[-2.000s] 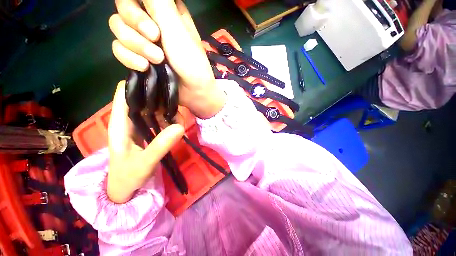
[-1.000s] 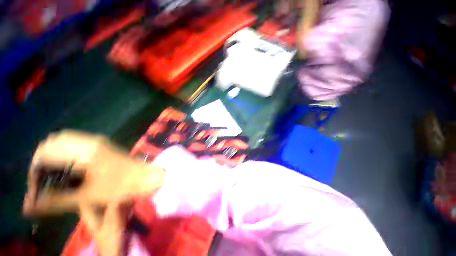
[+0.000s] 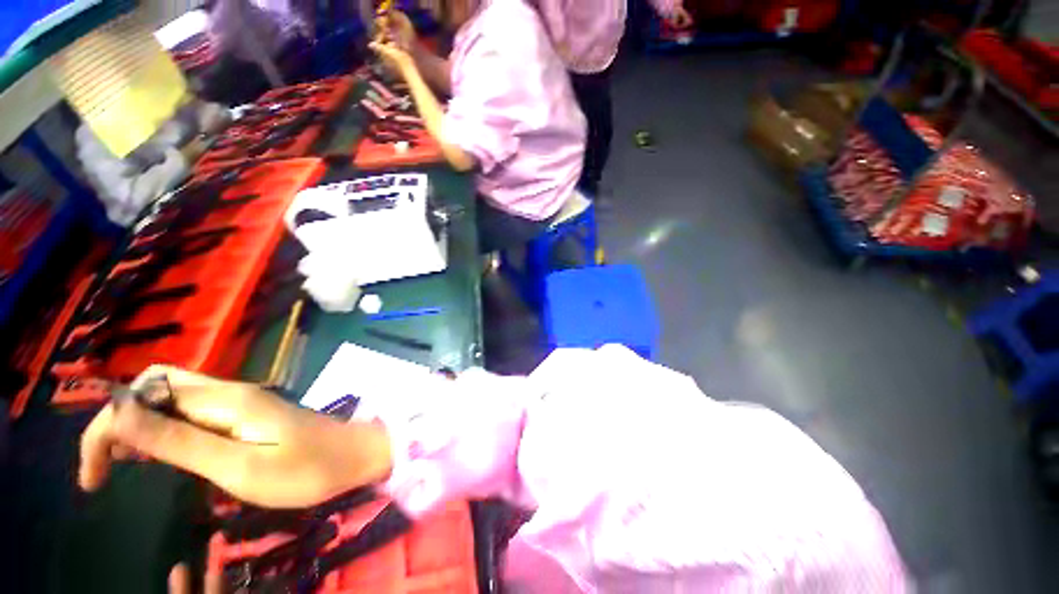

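Note:
My right hand (image 3: 250, 447) reaches across to the left, with fingers curled around a small dark smartwatch (image 3: 152, 396) whose case shows only partly. Two fingertips, apparently of my left hand (image 3: 195, 580), show at the bottom edge; the rest is cut off, and whether it holds anything is hidden. Below my right hand, an orange-red compartment tray (image 3: 424, 555) has dark watches and straps lying across its left part. The tray is cut off by the bottom edge.
A white paper sheet (image 3: 366, 374), pens and a white box (image 3: 377, 232) lie beyond my hand. Large orange-red trays (image 3: 238, 273) of dark watches stand behind, at left. A person in pink (image 3: 511, 104) sits farther along the bench. A blue stool (image 3: 600, 308) stands at right.
The view has swung up and right, showing more bench and floor. My hands, together around several watches two seconds ago, are now apart; my right hand is farther left, my left mostly out of view.

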